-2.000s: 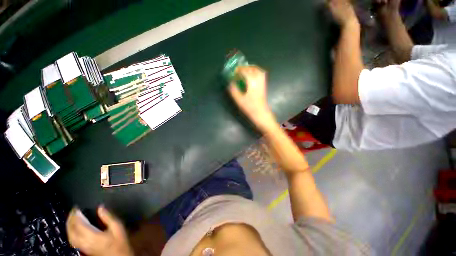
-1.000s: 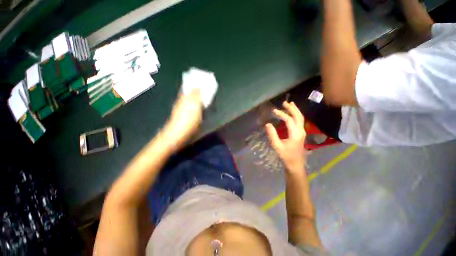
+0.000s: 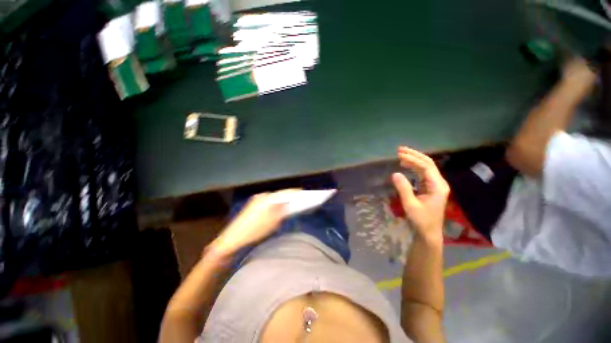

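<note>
My left hand (image 3: 260, 216) holds a flat white piece (image 3: 307, 200) over my lap, below the bench edge; the piece is blurred and I see it nearly edge-on. My right hand (image 3: 426, 201) is empty, with fingers spread, just off the bench's front edge. A gold-rimmed phone front frame (image 3: 232, 129) with a dark window lies alone on the green bench. Behind it, boards with white screens (image 3: 280, 75) lie fanned in an overlapping row. More green and white boards (image 3: 149, 41) stand in overlapping piles at the back left.
Glossy black plastic trays (image 3: 63, 134) fill the left side. Brown cardboard (image 3: 194, 238) shows below the bench. Another worker's white sleeve (image 3: 559, 201) and blurred arm are at the right, near a small green item (image 3: 539, 48). Red plastic (image 3: 459, 224) is below.
My left hand has brought the white piece down from above the bench to my lap. My right hand, earlier at a green item on the bench, is now off its edge. The view has turned.
</note>
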